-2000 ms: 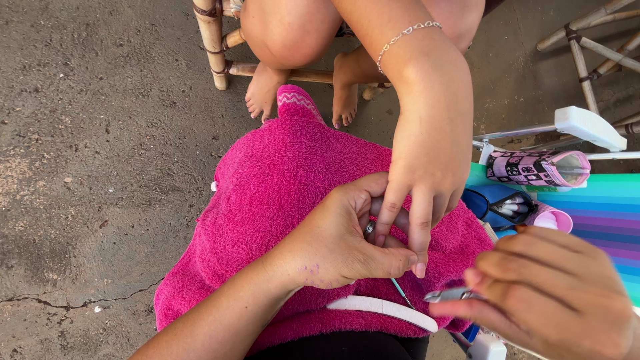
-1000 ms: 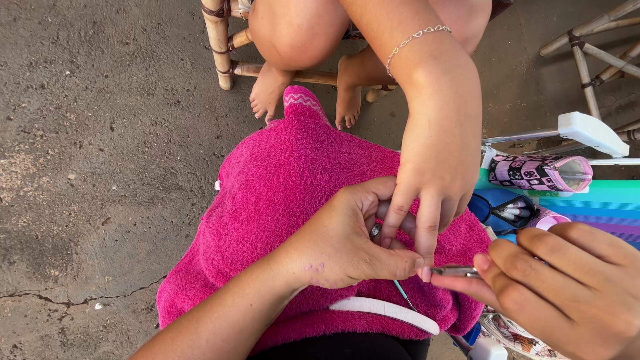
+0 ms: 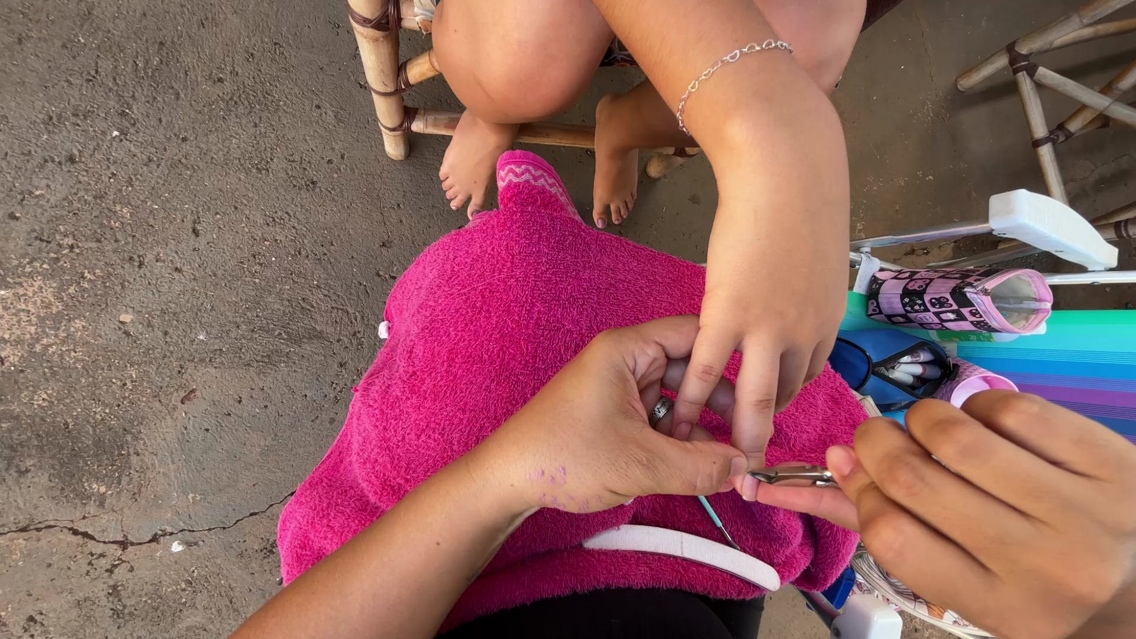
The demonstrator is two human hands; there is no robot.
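My left hand (image 3: 621, 426), with a ring on one finger, holds a fingertip of the other person's hand (image 3: 772, 266) between thumb and fingers. In my right hand (image 3: 985, 497) is a metal cuticle nipper (image 3: 794, 477), its jaws at that fingertip's nail. Whether the jaws touch the skin cannot be told. A pink towel (image 3: 524, 311) lies over my lap beneath the hands. On the towel near me rest a curved white nail file (image 3: 683, 552) and a thin tool with a light blue handle (image 3: 710, 512), partly hidden by my left hand.
At right, a striped folding chair (image 3: 1083, 355) holds a pink and black patterned pouch (image 3: 941, 300), an open blue case (image 3: 896, 364) and a pink container (image 3: 976, 386). The person's bare feet (image 3: 466, 169) and a bamboo chair (image 3: 382, 80) are beyond the towel.
My right hand has brought the nipper from beside the person's fingers up to the held fingertip, where it has stayed since about a second ago. My left hand keeps its hold.
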